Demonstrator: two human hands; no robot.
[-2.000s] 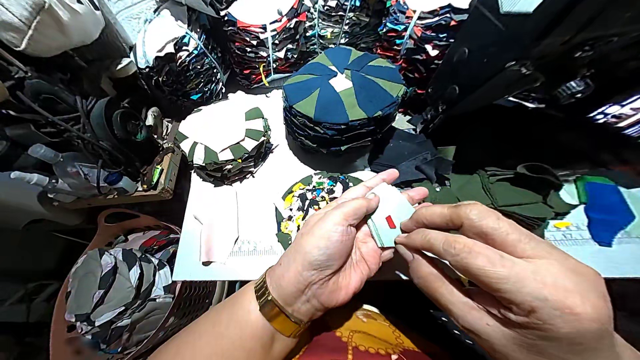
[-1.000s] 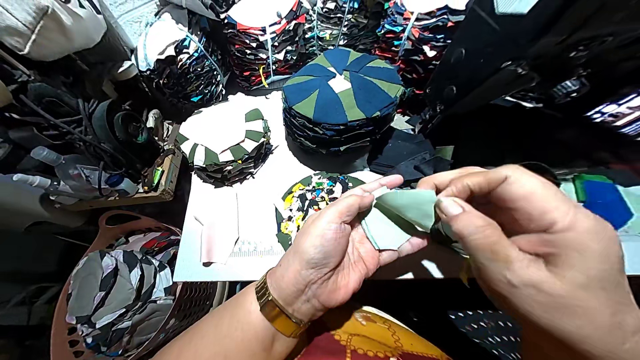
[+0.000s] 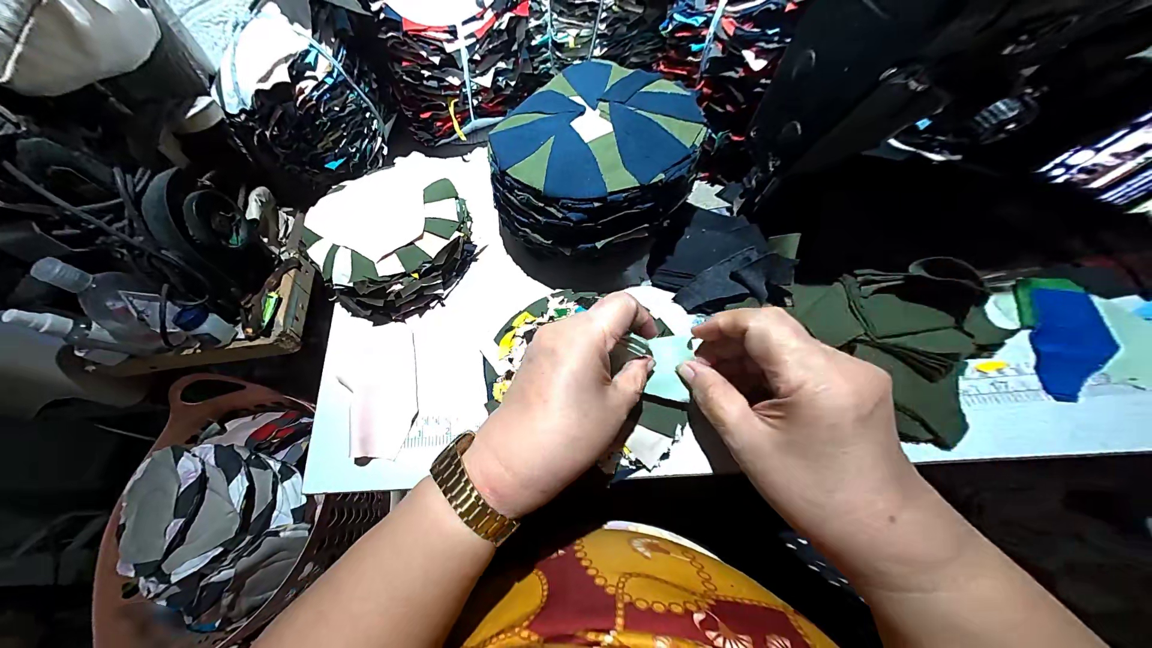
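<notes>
A pale green fabric piece [image 3: 668, 367] is stretched between my two hands over the table. My left hand [image 3: 562, 396], with a gold watch at its wrist, pinches the left side of the cloth between thumb and forefinger. The thumb and fingertips of my right hand [image 3: 792, 396] grip its right edge. Beneath them, partly hidden by my left hand, lies a round patchwork of scraps [image 3: 508, 346] in yellow, white and dark green. A tall round stack topped with navy and green wedges [image 3: 598, 135] stands behind my hands.
To the left are a round green and white fabric stack [image 3: 387, 225] and a pink-brown basket [image 3: 148, 450] of patchwork rounds. Dark green cloth pieces [image 3: 886, 324] and a blue piece [image 3: 1071, 342] lie right on the white table [image 3: 1035, 436]. Tied scrap bundles [image 3: 301, 99] stand at the back.
Both hands have turned over and moved above the patchwork round. My left palm, open upward under the pale green fabric earlier, now faces down, and the cloth is held between the fingertips of both hands.
</notes>
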